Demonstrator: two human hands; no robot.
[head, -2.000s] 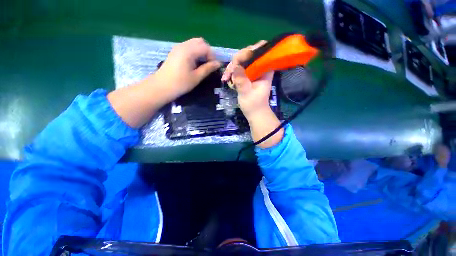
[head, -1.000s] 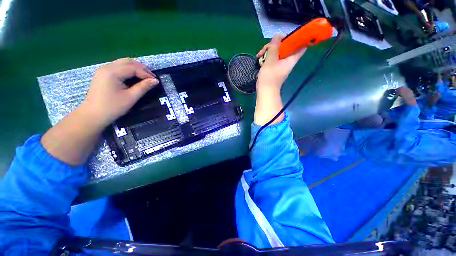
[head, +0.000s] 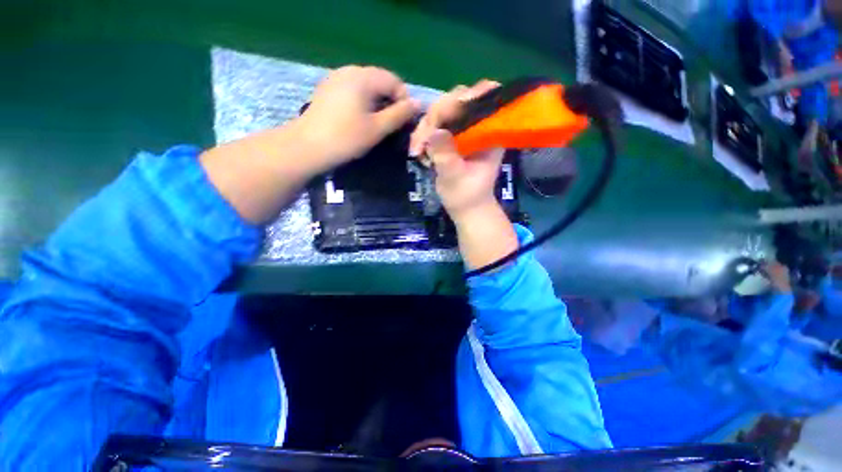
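Note:
A black housing (head: 377,217) lies on a silvery foam sheet (head: 263,106) in front of me. My right hand (head: 466,166) holds an orange-and-black electric screwdriver (head: 522,120) over the housing's right part; its black cord loops down past my wrist. The driver's tip is hidden by my fingers. My left hand (head: 355,115) is over the housing's far edge, fingertips close together beside my right hand. Whether it pinches a screw is too small to tell. A round dark screw dish (head: 551,171) stands right of the housing, partly behind the driver.
The green worktop (head: 111,120) runs across the view. More black housings (head: 637,64) lie on foam sheets at the upper right. A person's blue sleeve (head: 775,323) and hand are at the right, blurred. Blue floor (head: 637,378) shows below the worktop's near edge.
The view has turned since one second ago. My right hand and the screwdriver have moved from above the dish to the housing, next to my left hand.

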